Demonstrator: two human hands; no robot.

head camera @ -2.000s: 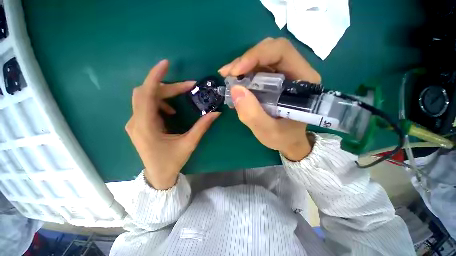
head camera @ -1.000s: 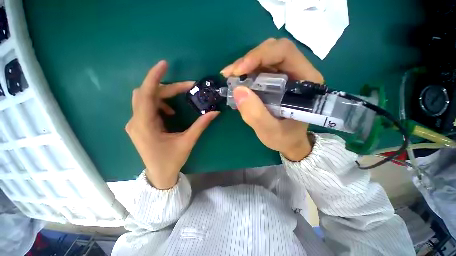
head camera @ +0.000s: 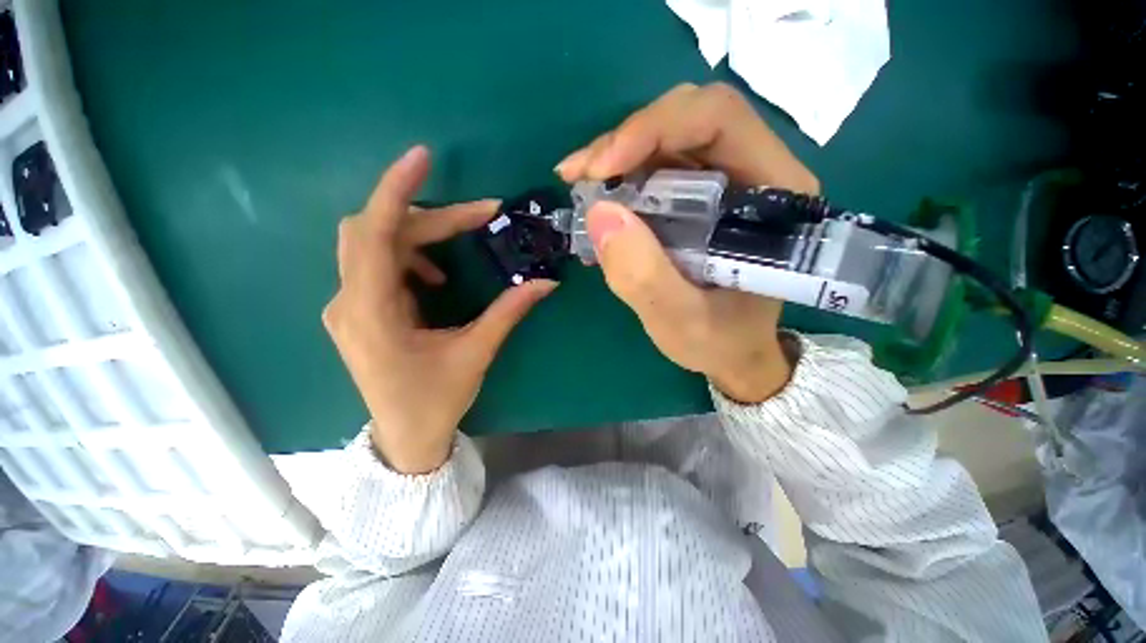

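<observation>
A small glossy black housing (head camera: 523, 245) with white spots is held over the green mat between the thumb and index finger of my left hand (head camera: 421, 295). My right hand (head camera: 691, 226) grips the clear glue syringe (head camera: 804, 270) like a pen near its front, from the right of the housing. The syringe tip (head camera: 562, 221) is at the housing's upper right side; whether it touches is too small to tell. The syringe has a white label, a green cap (head camera: 949, 289) at its rear and a black cable (head camera: 993, 291) along it.
A white parts tray (head camera: 138, 339) with pockets stands at the left, some pockets holding black parts (head camera: 40, 186). White wiping paper (head camera: 811, 57) lies on the green mat (head camera: 302, 88) at the top. A black dispenser with a round gauge (head camera: 1101, 254) and a yellowish hose (head camera: 1093, 329) are at the right.
The housing has turned slightly between my left fingers. The syringe's rear has shifted a little to the right. Both hands keep their holds.
</observation>
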